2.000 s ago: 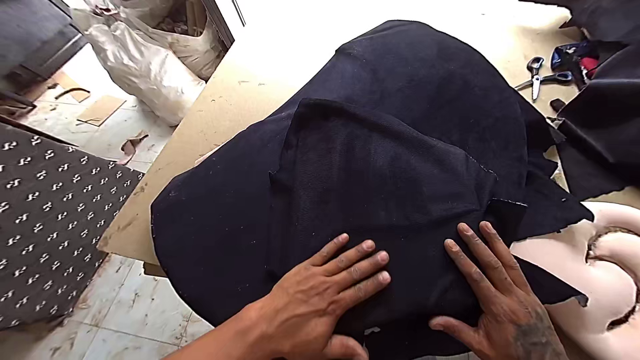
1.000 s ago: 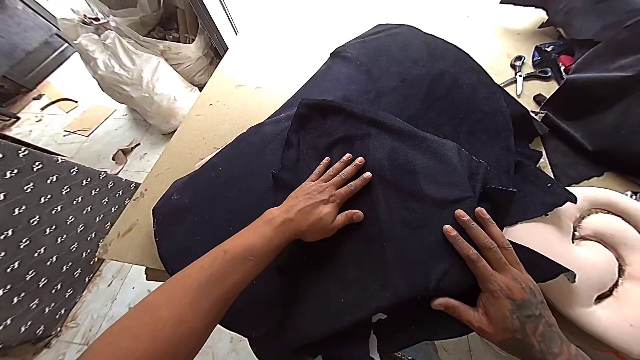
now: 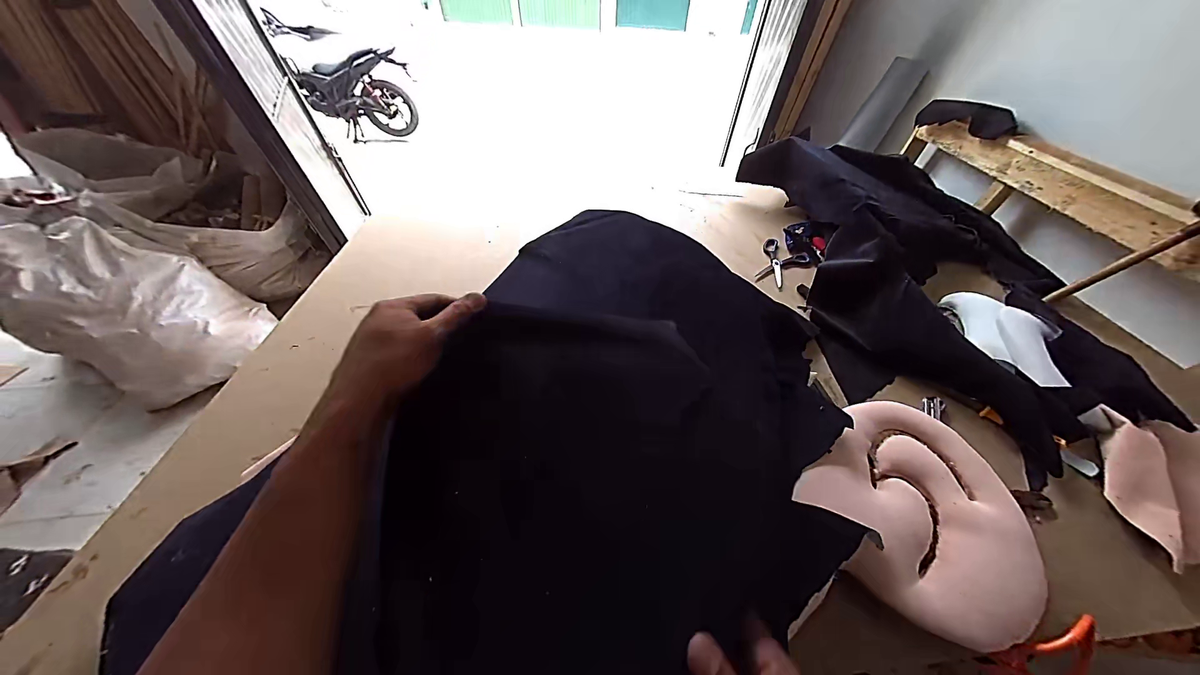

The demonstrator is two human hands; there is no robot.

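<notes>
Dark navy fabric (image 3: 581,450) covers much of the table and lies over a rounded form, its right edge ragged. My left hand (image 3: 403,342) pinches the upper left edge of a fabric layer between thumb and fingers and holds it raised. At the bottom edge of the view, my right hand (image 3: 741,654) shows only its fingertips, against the fabric; whether they grip it cannot be told. Right of the fabric lies a pale pink foam piece (image 3: 975,544) with curved grooves cut into it.
Scissors (image 3: 774,264) lie near the far side of the wooden table (image 3: 309,347). More dark fabric (image 3: 881,309), a white curved piece (image 3: 998,333) and another pink foam piece (image 3: 1139,487) are at the right. Filled plastic sacks (image 3: 122,300) stand left; an orange-handled tool (image 3: 1069,637) is at the lower right.
My left hand has gone from lying flat on the fabric to holding up its edge. The right hand now shows only at the bottom. The view has tilted up strongly.
</notes>
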